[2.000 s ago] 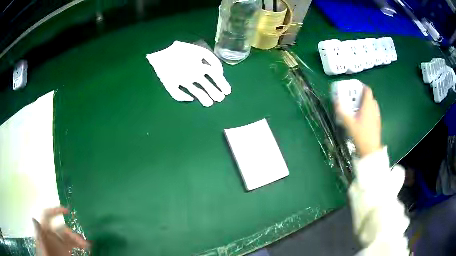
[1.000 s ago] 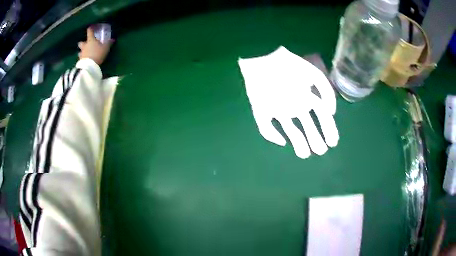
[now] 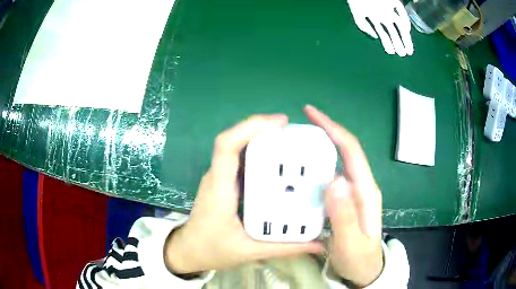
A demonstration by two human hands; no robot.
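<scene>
A white travel plug adapter is held up at the lower middle, above the table's near edge. Its front face shows one socket with two slots and a round hole, and three small ports along the lower end. My left hand holds it around its left side and lower edge. My right hand holds its right side, with the thumb against the face's right edge. The adapter's back and its pins are hidden.
A white pad lies right of centre. A white glove, a clear bottle and a yellow holder are at the top right. White adapters sit at the right edge. A white sheet lies at left under film.
My left hand has come back from the far left and my right hand has come in from the lower right edge. Both now hold an adapter. The view has shifted towards the table's near edge.
</scene>
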